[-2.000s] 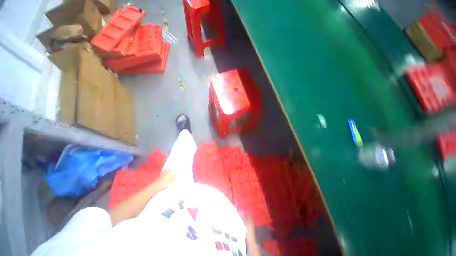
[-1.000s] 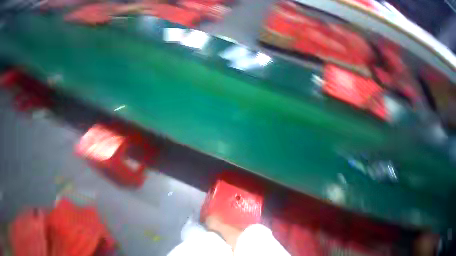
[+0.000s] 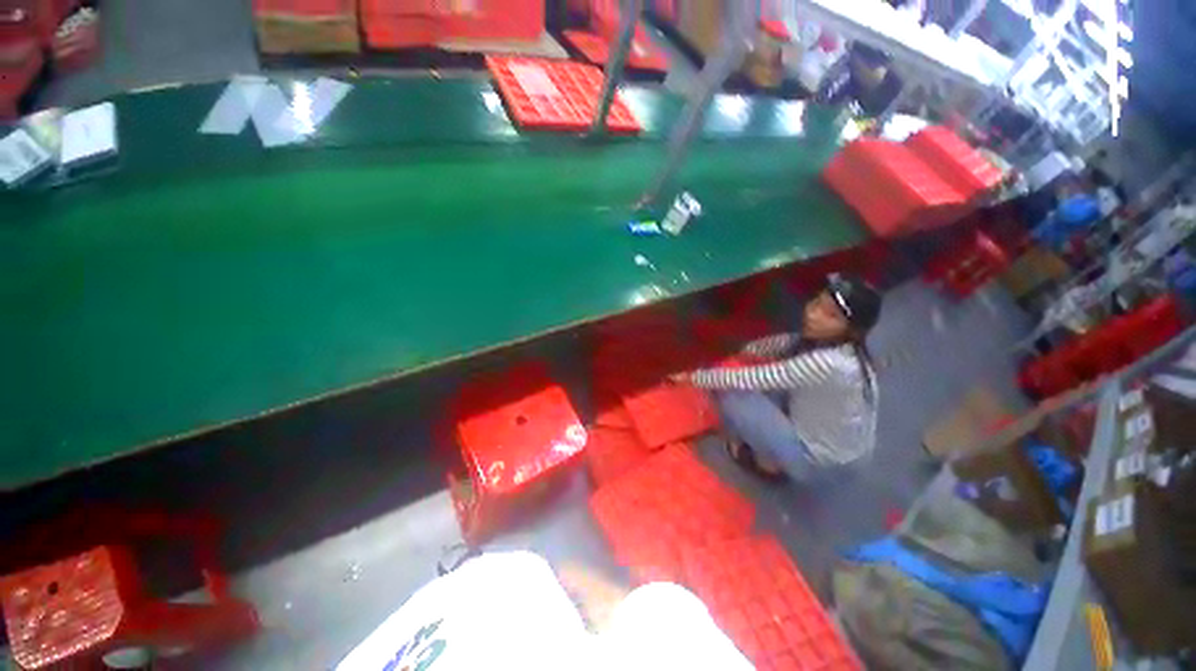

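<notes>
Neither of my hands shows; only my white shirt and a bit of bare skin are at the bottom edge. A red plastic stool (image 3: 525, 443) stands just in front of me, beside the long green-topped bench (image 3: 328, 275). Red cell trays (image 3: 695, 524) lie in overlapping piles on the floor to the right of the stool. On the bench are a small clear bottle (image 3: 681, 212) and a small blue-green item (image 3: 643, 228) beside it.
A person in a striped top (image 3: 829, 393) crouches by the floor trays, an arm reaching towards them. Another red stool (image 3: 63, 606) is at lower left. White sheets (image 3: 278, 110) and red trays (image 3: 905, 181) are on the bench. Sacks (image 3: 918, 577) are at lower right.
My view has swung round along the bench and is sharper. The crouching person now shows clearly, and the near stool appears farther left than a second ago.
</notes>
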